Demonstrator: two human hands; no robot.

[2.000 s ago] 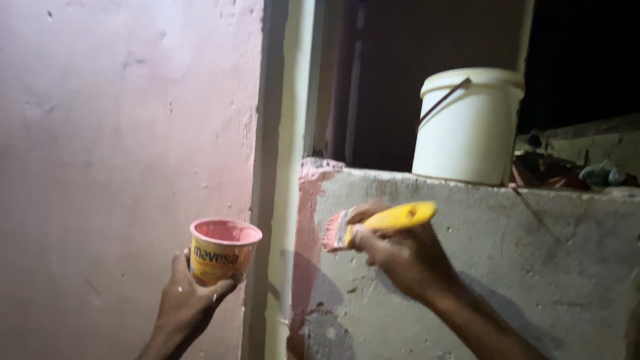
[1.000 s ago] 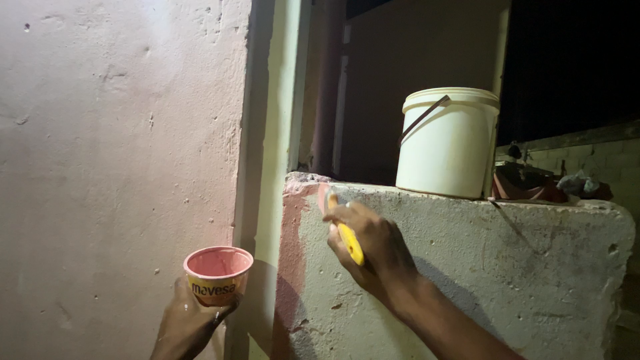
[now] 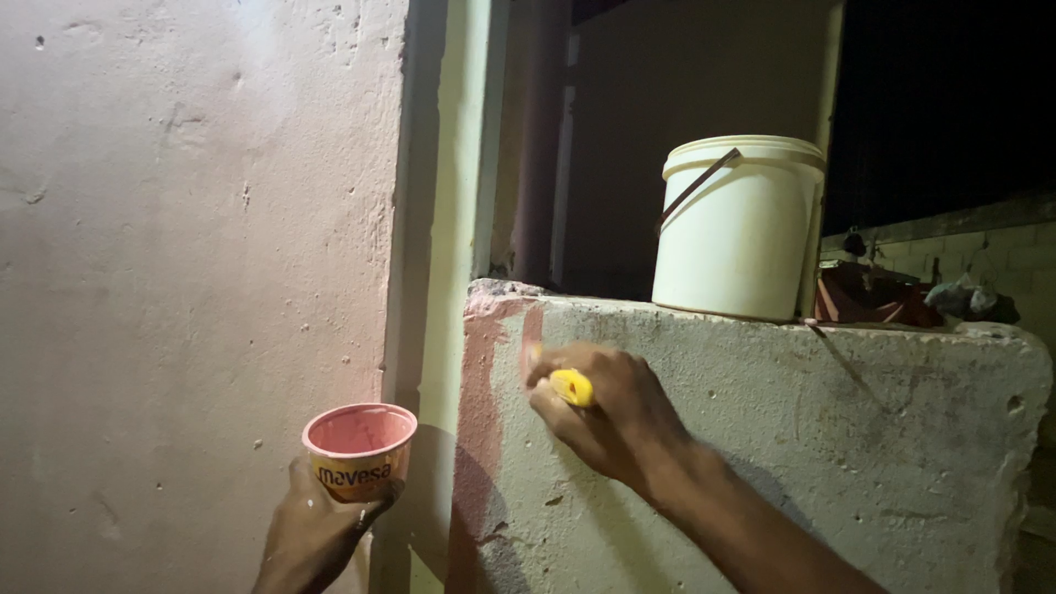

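My left hand [image 3: 323, 516] holds a yellow plastic tub [image 3: 360, 476] from below, upright with its mouth up and pink paint coating its inside. Flecks of paint dot that thumb. My right hand [image 3: 606, 404] grips a paintbrush by its yellow handle [image 3: 572, 388], whose end points toward the camera; the bristles are mostly hidden behind the fingers, close to the low wall [image 3: 742, 429]. A pink painted band [image 3: 478, 396] runs down the wall's left edge, and a separate short pink stripe [image 3: 532, 326] shows just above my right hand.
A white plastic bucket [image 3: 734, 231] with a dark handle stands on top of the low wall. Right of it lie a reddish object [image 3: 874, 293] and a plastic bag [image 3: 961, 297]. A pale green post [image 3: 454, 206] separates the low wall from a pinkish wall [image 3: 198, 247] at left.
The brush was at the pink band two seconds ago, with its bristles in sight. My right hand then moved to the wall's top edge and is now lower, with a pink stripe above it.
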